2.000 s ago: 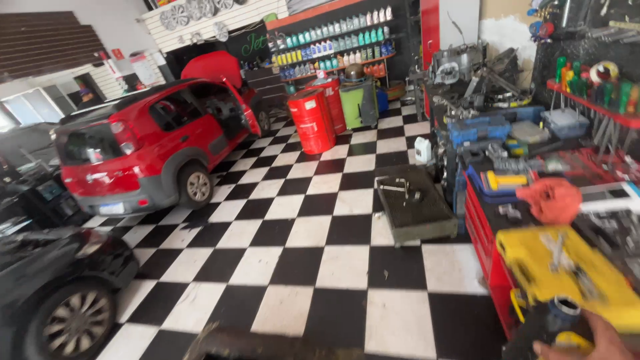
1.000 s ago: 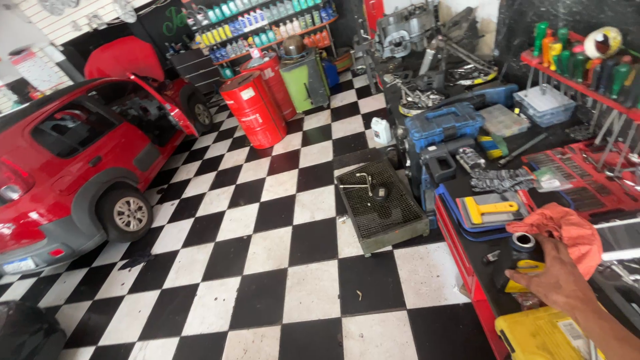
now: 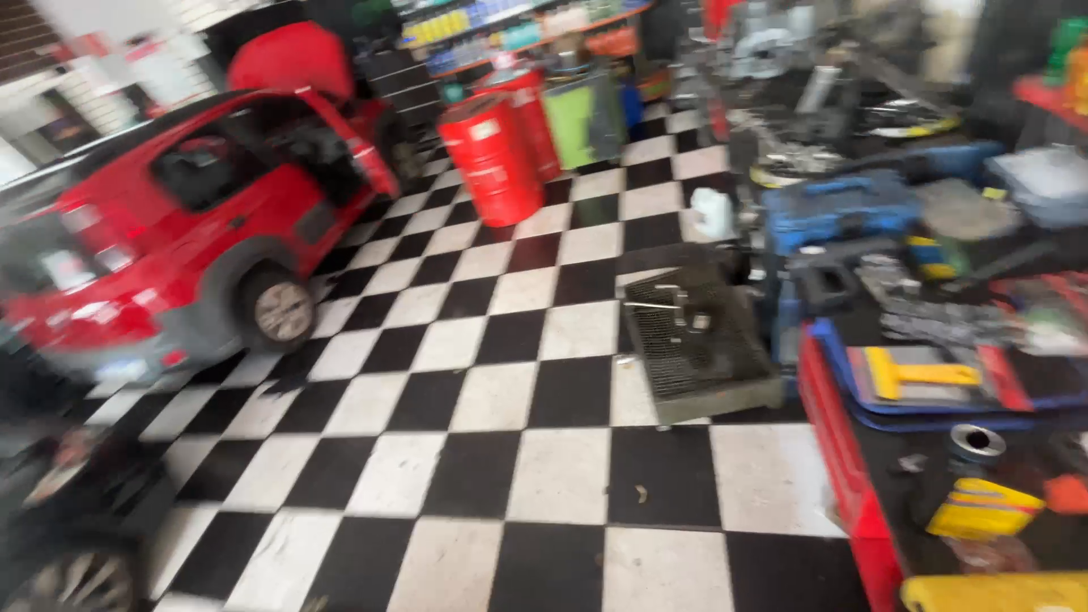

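Observation:
Neither of my hands shows in the head view now. At the lower right, on the red-sided workbench (image 3: 850, 476), stands a dark cylindrical part with a round metal opening (image 3: 977, 442), and a yellow item (image 3: 984, 507) lies against it. Behind them a yellow-handled scraper (image 3: 926, 374) rests on a blue-rimmed tray (image 3: 943, 420). Part of a yellow case (image 3: 1003, 592) shows at the bottom edge. A patch of orange-red cloth (image 3: 1066, 493) is cut off by the right edge. The view is blurred.
A metal drain tray with a grille (image 3: 705, 348) sits on the checkered floor beside the bench, with a white jug (image 3: 712, 212) behind it. Red drums (image 3: 491, 161) stand farther back. A red car (image 3: 195, 221) with an open door is at left, a dark car (image 3: 76, 527) nearer.
My right hand, at the dark cylindrical part and orange-red cloth one second ago, has gone out of view. The part stands on the bench. The view has swung left since then.

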